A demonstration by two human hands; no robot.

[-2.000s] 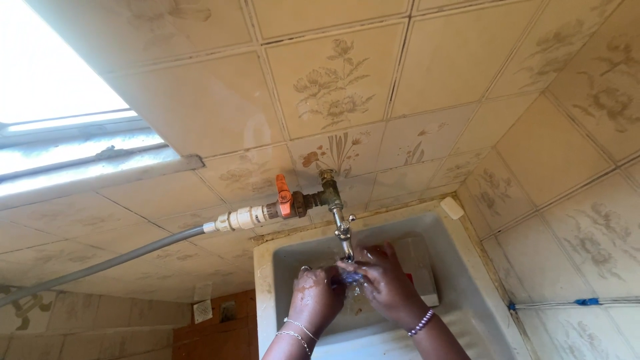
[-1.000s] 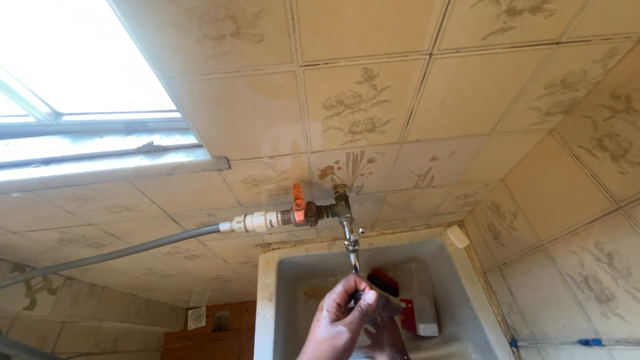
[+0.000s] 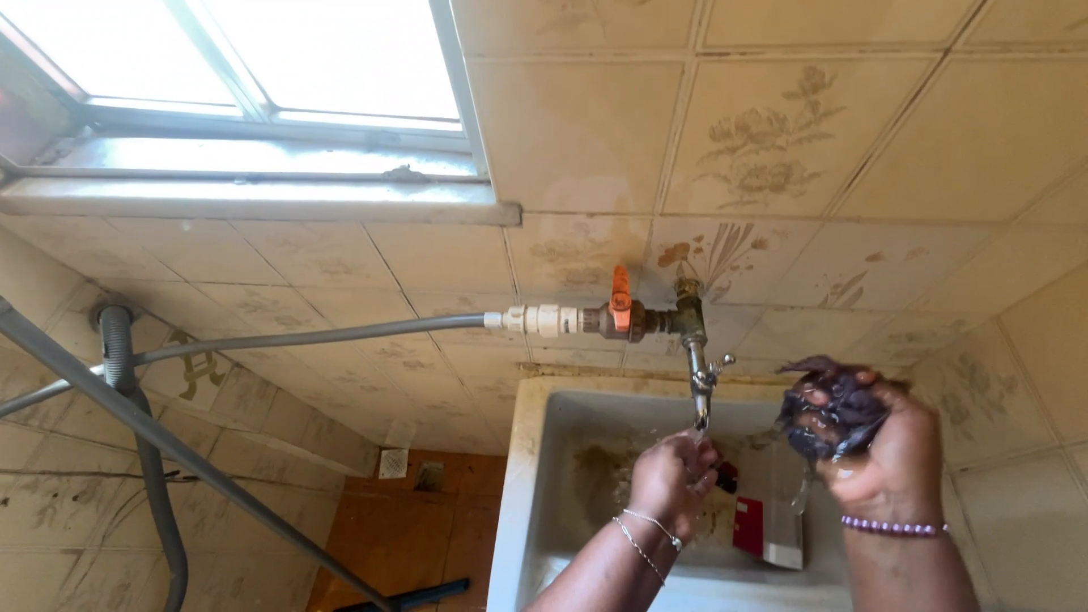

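Water runs from the metal tap (image 3: 700,382) onto my left hand (image 3: 671,480), which is under the spout with its fingers bent; whether it holds anything is hard to tell. My right hand (image 3: 892,442), raised over the right side of the sink, grips a wet, dark, crumpled cloth (image 3: 833,408) that drips. Below the hands is the white sink (image 3: 531,476), with brownish stains inside. In it lie a red and white box (image 3: 769,531) and a small dark and red object (image 3: 727,476), partly hidden behind my left hand.
A valve with an orange lever (image 3: 621,299) joins a grey hose (image 3: 340,336) to the tap. Grey pipes (image 3: 195,459) cross at the left. A window sill (image 3: 255,200) juts out at upper left. Tiled walls (image 3: 586,136) stand behind and beside the sink.
My hands, close together below the tap one second ago, are now apart. The right one has moved right and up with the dark cloth. The view has shifted, showing more of the left side.
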